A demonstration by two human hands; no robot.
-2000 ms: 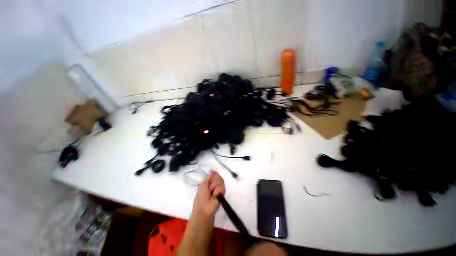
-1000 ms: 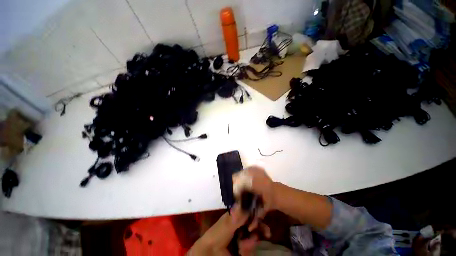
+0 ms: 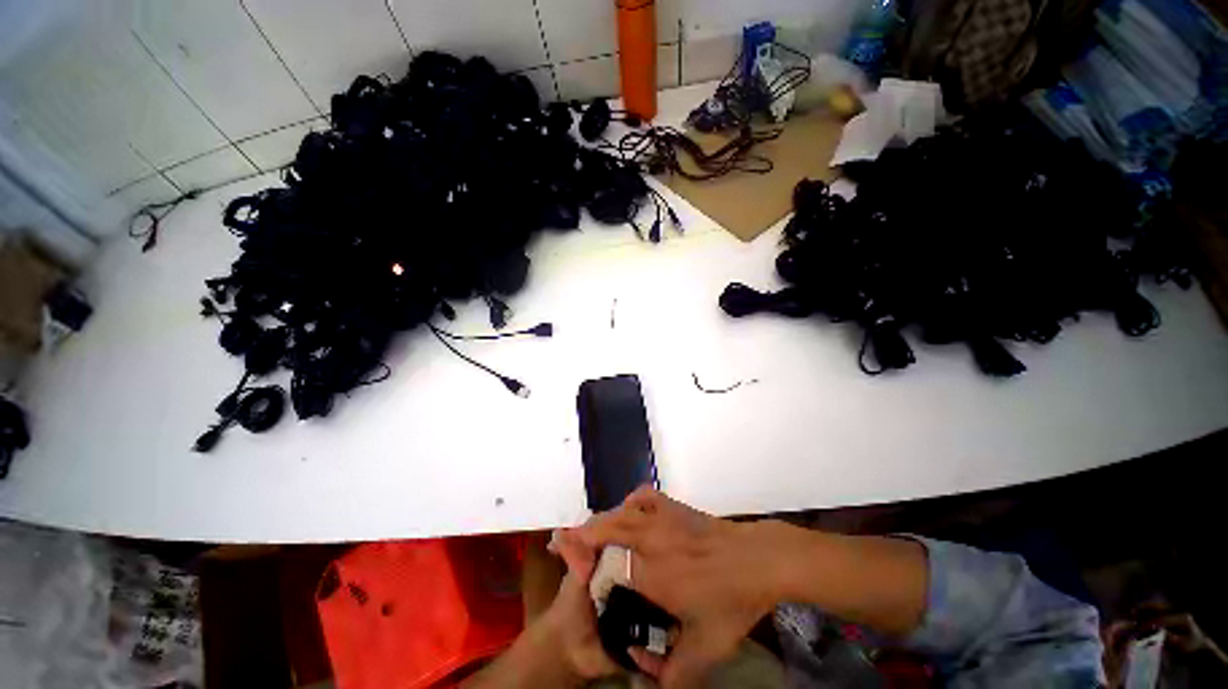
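Note:
A black coiled cable bundle (image 3: 630, 622) is held between my two hands, just below the table's front edge. My right hand (image 3: 687, 572) reaches in from the right over the top of it, with a whitish wrap on one finger. My left hand (image 3: 579, 619) holds the bundle from the left and is partly hidden by my right hand. A heap of loose black cables (image 3: 418, 202) lies at the left, with several plugs sticking out at its front. A heap of coiled bundles (image 3: 956, 242) lies at the right.
A smartphone (image 3: 616, 438) lies at the front edge, partly behind my hands. Thin dark strands (image 3: 725, 386) lie on the white table (image 3: 337, 471). Behind are a cardboard sheet (image 3: 754, 195), tangled cables (image 3: 714, 159), an orange bottle (image 3: 637, 61) and white tissue (image 3: 889, 119). An orange-red item (image 3: 404, 612) is below the edge.
Two seconds ago one hand stretched a black cable near the left heap. Now both hands are together around a compact bundle at the table edge. The camera view has shifted.

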